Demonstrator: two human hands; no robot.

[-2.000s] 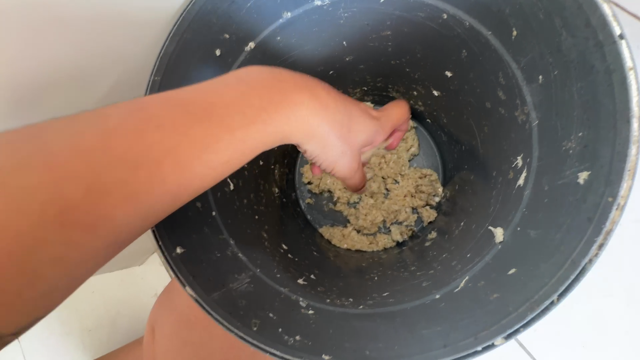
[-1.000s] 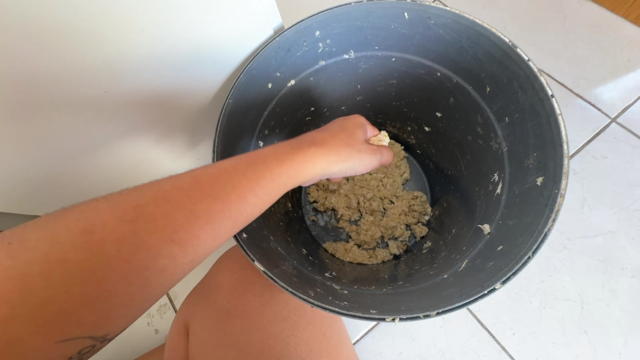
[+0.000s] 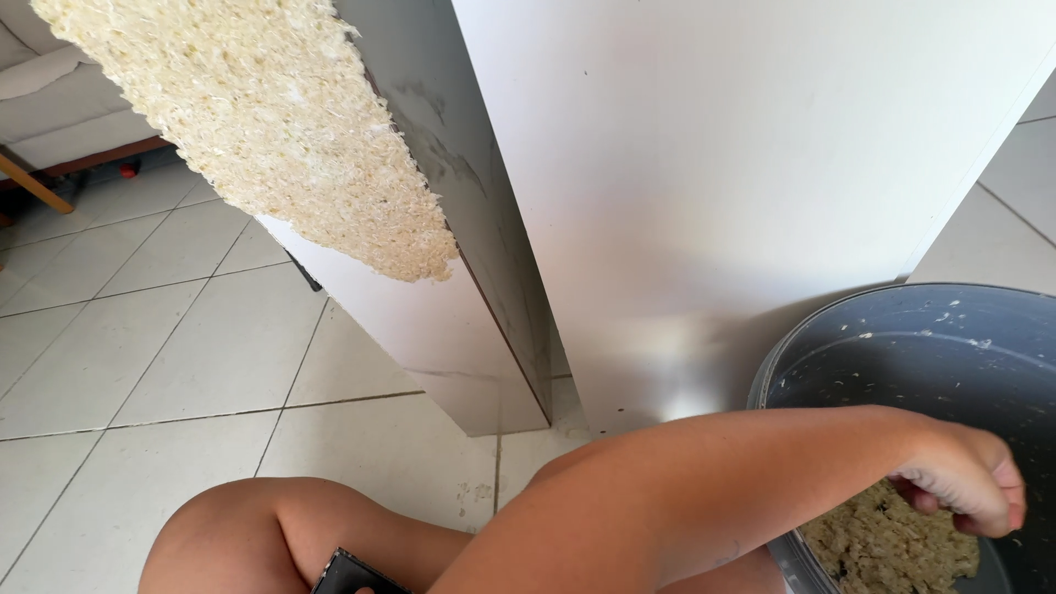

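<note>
My right hand (image 3: 969, 483) is inside the large dark plastic bucket (image 3: 825, 346) at the lower right. Its fingers curl down over the damp, fibrous plaster-like mix (image 3: 895, 536); whether they hold any is unclear. At the bottom edge, a fingertip of my left hand (image 3: 364, 591) shows on a flat black tool (image 3: 351, 573); the rest of both lies out of frame. Pale flaky coating (image 3: 289, 124) covers the upper part of a narrow white upright panel face (image 3: 396, 330), ending in a ragged lower edge. Below it the face is smooth and bare.
A wide white panel (image 3: 709, 165) stands between the coated upright and the bucket. Marbled grey covers the upright's side (image 3: 462, 181). My bent knee (image 3: 231, 528) is at the lower left, over the tiled floor (image 3: 198, 346). A light sofa (image 3: 66, 99) stands at the upper left.
The view has swung left, bringing the coated upright into sight. A second ago my right hand had a pale clump at its fingertips; that clump is not visible now.
</note>
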